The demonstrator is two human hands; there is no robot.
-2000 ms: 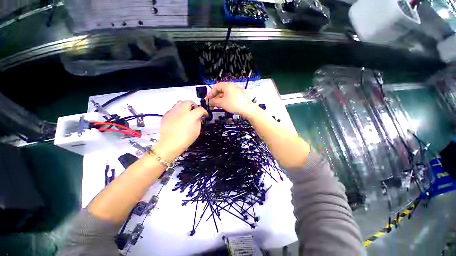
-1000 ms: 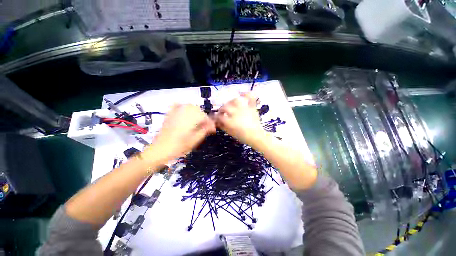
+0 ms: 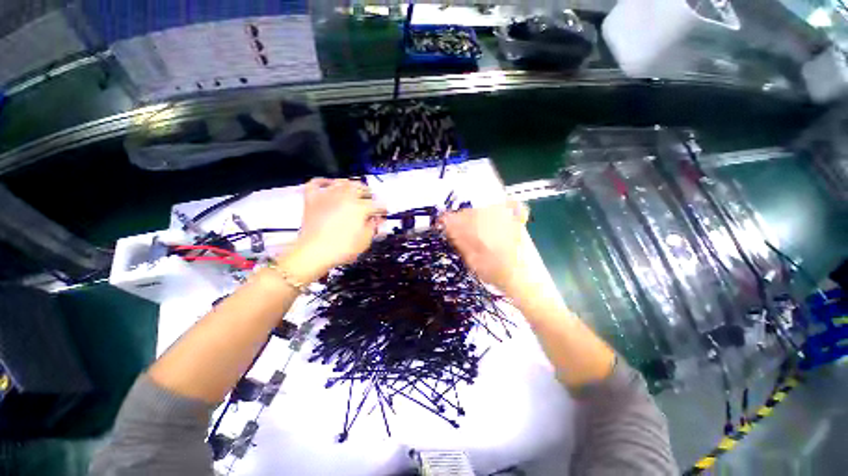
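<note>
The black wiring harness [image 3: 409, 218] runs across the upper part of the white board [image 3: 521, 395], with a short dark stretch showing between my hands. My left hand [image 3: 337, 226] has its fingers closed on the harness at the left of this stretch. My right hand [image 3: 485, 240] is at its right end, fingertips on the harness; its palm side is hidden. A large tangled heap of black cable ties [image 3: 400, 311] lies just below the hands, with thin tails pointing toward me.
A white fixture block [image 3: 139, 261] with red wires [image 3: 209, 253] stands at the board's upper left. Metal fixtures [image 3: 251, 390] line the left. Blue trays of small parts [image 3: 409, 139] sit behind. Bagged harnesses [image 3: 665, 251] lie right. A printed label [image 3: 444, 462] is at the near edge.
My hands have moved apart along the harness, the right one outward to the right. The upright black block between them no longer shows above the harness. The camera view has shifted slightly.
</note>
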